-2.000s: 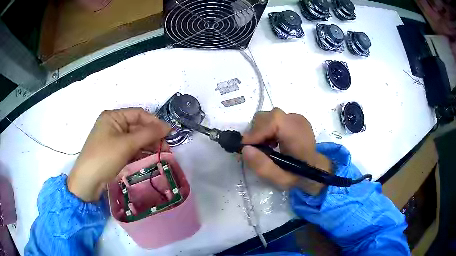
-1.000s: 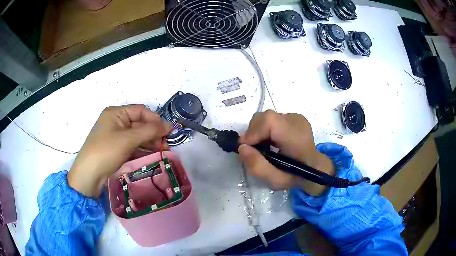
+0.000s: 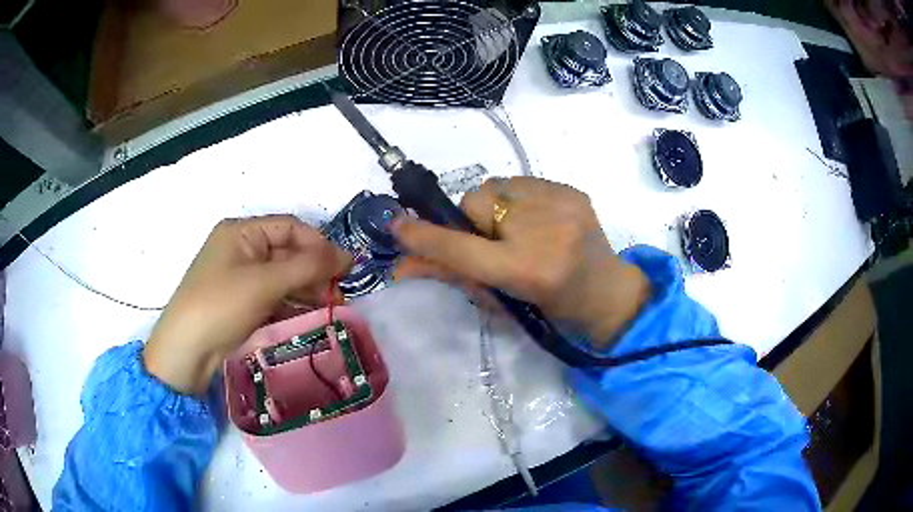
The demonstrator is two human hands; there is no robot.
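My left hand point(image 3: 255, 290) pinches the red lead wire point(image 3: 331, 300) at the near left edge of the speaker driver point(image 3: 374, 222). The driver lies magnet up behind the pink housing point(image 3: 325, 452). The open housing shows a green circuit board frame point(image 3: 350, 398) and a dark wire inside. My right hand point(image 3: 521, 250) holds the black soldering iron point(image 3: 425, 193) across the palm, its metal tip raised and pointing up left, away from the driver. A finger of my right hand reaches the driver's right side; whether it touches is unclear.
A black fan with wire grille point(image 3: 430, 55) stands at the back beside a brown cardboard box point(image 3: 215, 60). Several spare drivers point(image 3: 661, 82) lie at upper right. A clear tube point(image 3: 514, 440) runs behind my right hand to the front edge. Solder wire point(image 3: 85, 288) curves at left.
The soldering iron has swung off the driver, its tip now up and toward the fan. My right hand has turned and moved left to the driver. My left hand has barely moved.
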